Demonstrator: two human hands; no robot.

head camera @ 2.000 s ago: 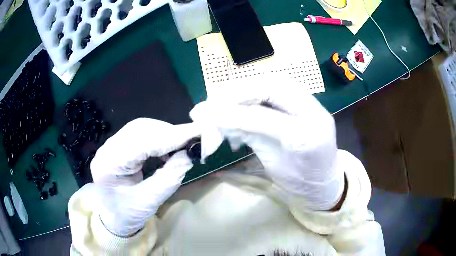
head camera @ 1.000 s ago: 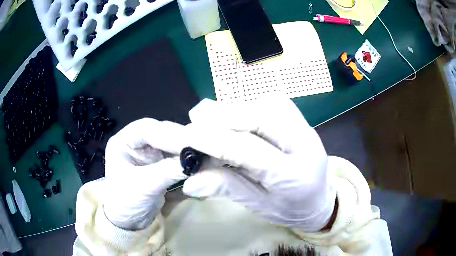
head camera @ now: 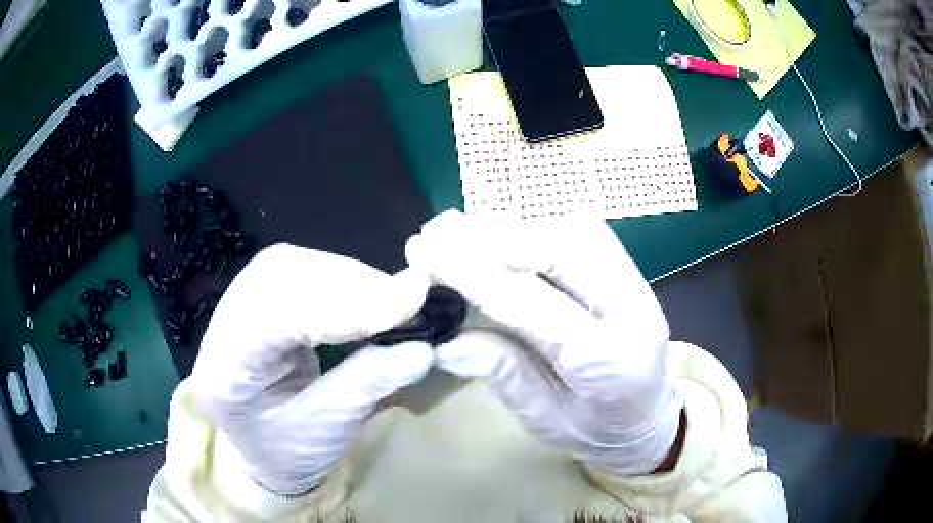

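A small glossy black moulded part [head camera: 442, 315] is held between the fingertips of both hands, low in the middle of the view. Its rounded end points right and its narrow stub points left. My left hand [head camera: 297, 352], in a white glove, pinches the stub between thumb and finger. My right hand [head camera: 558, 332], also in a white glove, has its thumb and finger at the rounded end. The fingertips hide parts of the piece.
Loose black parts [head camera: 200, 240] lie on the black foam mat [head camera: 317, 153]. A black parts tray [head camera: 72, 189] is far left, a white blister tray [head camera: 189, 82] behind. A phone [head camera: 542, 77] rests on the dot sheet [head camera: 614, 143]. An orange-and-black tool [head camera: 734, 163] and pink marker [head camera: 711, 67] lie right.
The part has turned so its stub now shows to the left, and it sits a little further right. My left hand's fingers have shifted right. The bench has moved slightly right and down in view.
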